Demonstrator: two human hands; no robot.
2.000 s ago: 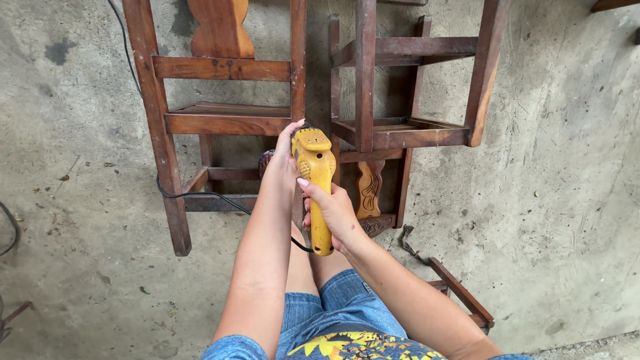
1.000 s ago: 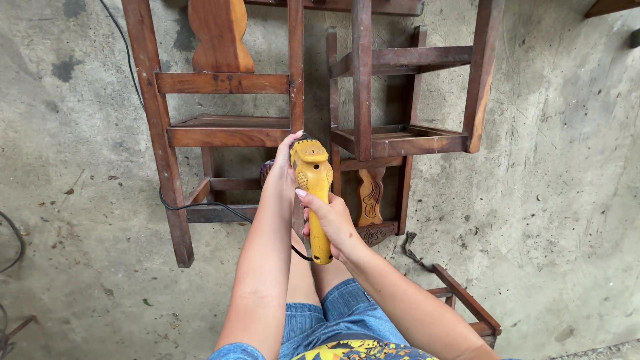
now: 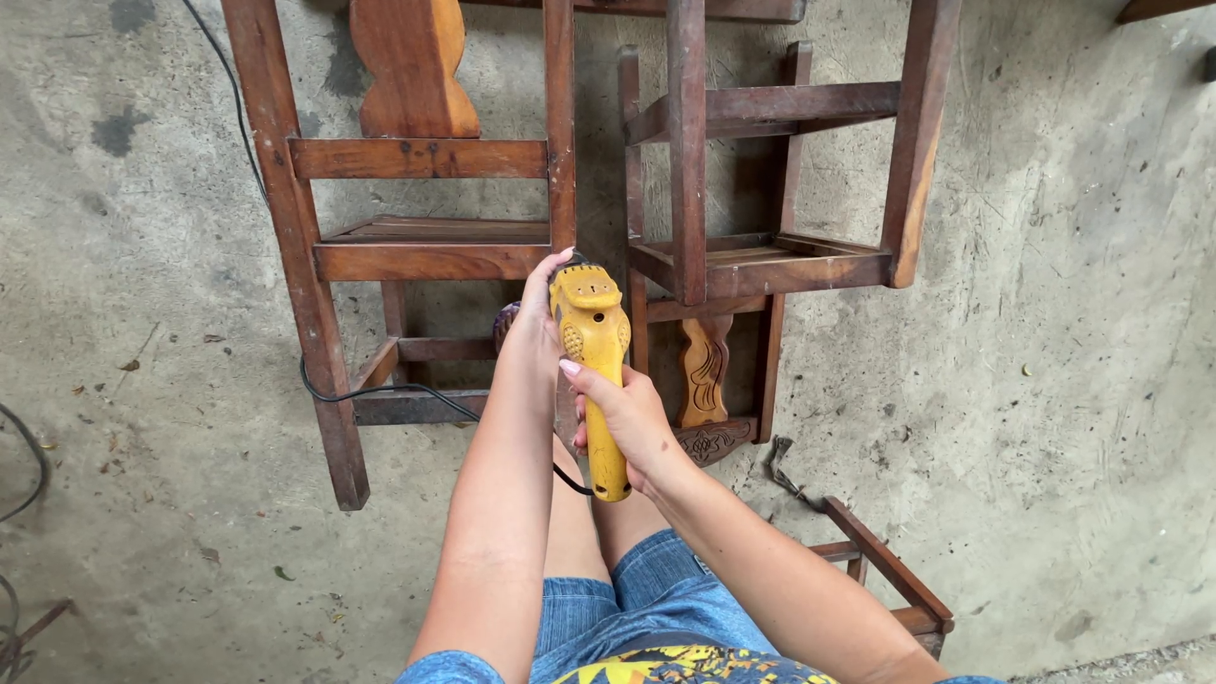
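A yellow corded power tool [image 3: 600,356], its working end hidden, is held in front of my body, against or just before a wooden chair's upright [image 3: 561,123]. My left hand [image 3: 543,299] lies along the left side of the tool's head, fingers reaching to its far end. Around the tool's handle my right hand [image 3: 622,418] is closed, thumb on top. A black cord leaves the handle's lower end. Left of the tool is the chair's seat rail [image 3: 437,262]. Whether the tool touches the chair cannot be seen.
Another wooden chair [image 3: 798,275] stands at the right, with a carved chair back [image 3: 705,370] below it. A black cord [image 3: 394,387] crosses the left chair's leg. A small wooden frame [image 3: 888,560] lies at lower right on the concrete floor [image 3: 1045,427].
Both hands keep hold of the yellow tool, with little change in their grip. The chairs sit slightly lower in view than one second ago.
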